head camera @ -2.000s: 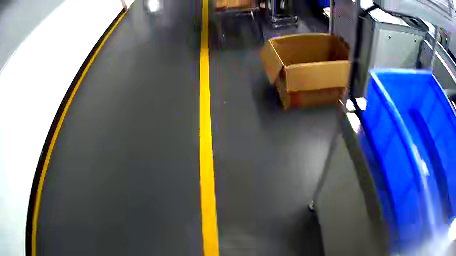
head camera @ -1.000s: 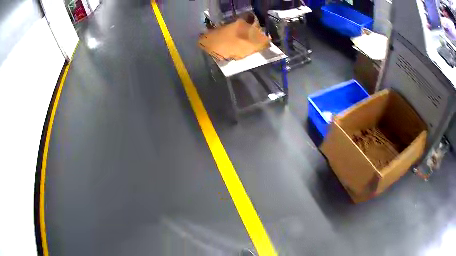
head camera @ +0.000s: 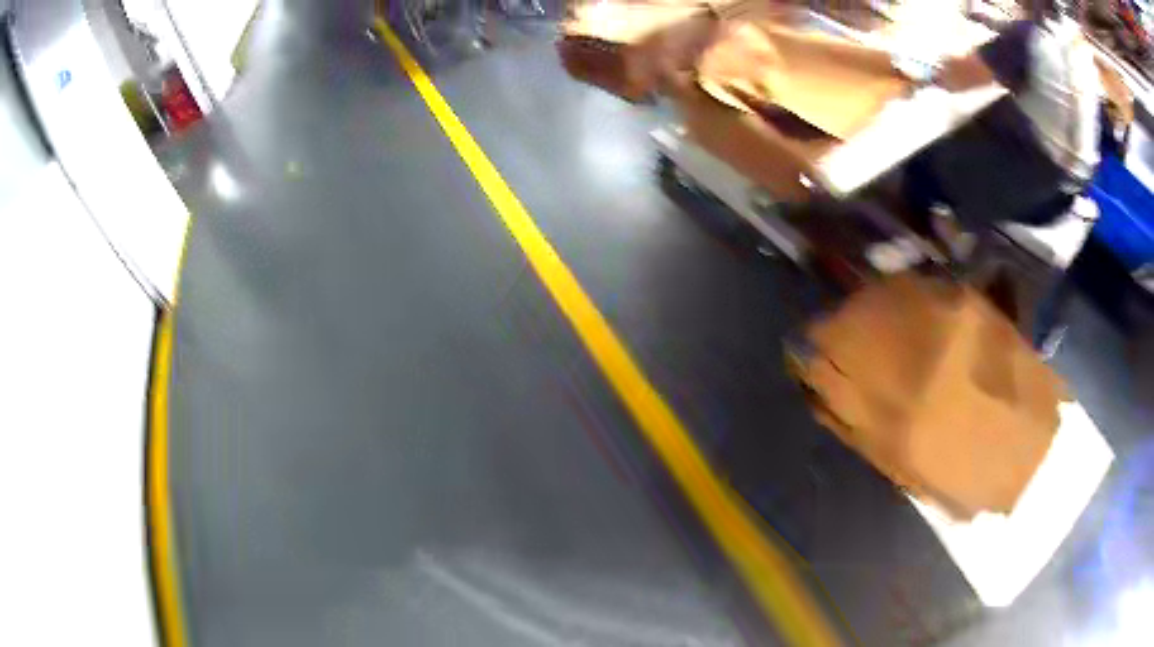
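Neither of my hands is in the picture. A pile of tan bag pieces (head camera: 936,386) lies on a small white-topped table (head camera: 1012,556) at the lower right. Its front corner of white top shows bare. More tan bag pieces (head camera: 797,76) lie spread on a worktable at the upper right. The picture is blurred, so single layers and handles cannot be told apart.
A seated person (head camera: 1031,114) is at the worktable on the right. A blue crate (head camera: 1126,209) is at the right edge. A yellow line (head camera: 557,272) runs along the dark grey floor (head camera: 354,379). A white wall (head camera: 76,442) is on the left, with a red object (head camera: 180,101) farther back.
The view has moved forward along the lane. The table with the tan pile is now nearer, at the lower right. The cardboard box has left the view, and the worktable and seated person have come in.
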